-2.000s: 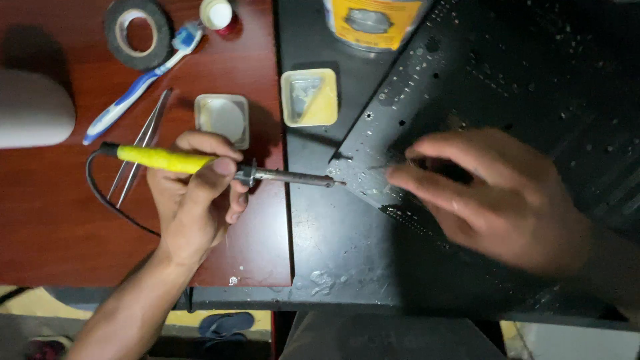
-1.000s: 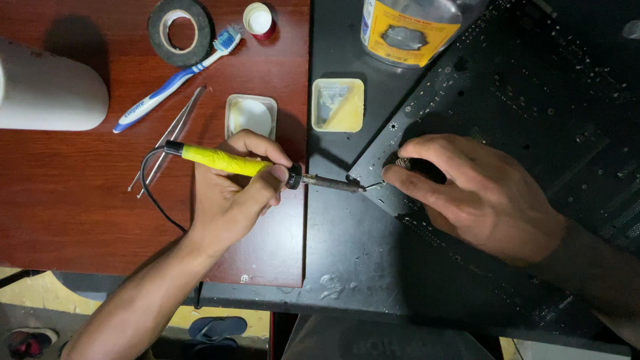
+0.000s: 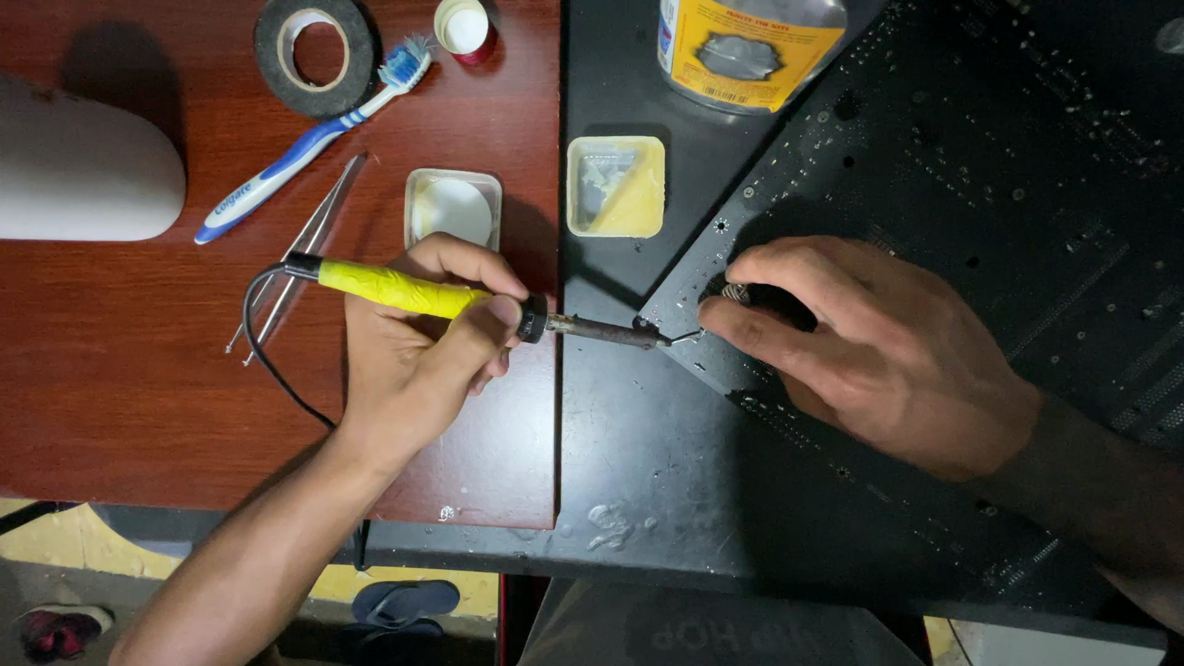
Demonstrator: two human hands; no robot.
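Observation:
My left hand [image 3: 416,342] grips a soldering iron [image 3: 398,289] by its yellow-wrapped handle, with the black cord trailing from the rear end. The iron's barrel points right, and its thin tip lies over the corner of a large black circuit board [image 3: 925,185], close to my right index finger. My right hand [image 3: 869,342] is over the board and holds a small coil of solder wire [image 3: 737,293] between thumb and finger. Whether the wire's end touches the tip is too small to tell.
A container of yellowish paste [image 3: 638,199] and a labelled jar [image 3: 758,55] stand above the board's corner. On the red-brown wooden surface are tweezers [image 3: 319,222], a toothbrush [image 3: 277,171], a tape roll [image 3: 271,55], a small tub [image 3: 413,199], a small red-sided pot [image 3: 476,51] and a white rounded object [image 3: 83,166].
My right hand, blurred two seconds ago, is now sharp, with its fingers near the iron's tip. The left hand keeps its hold on the iron. The view has shifted slightly.

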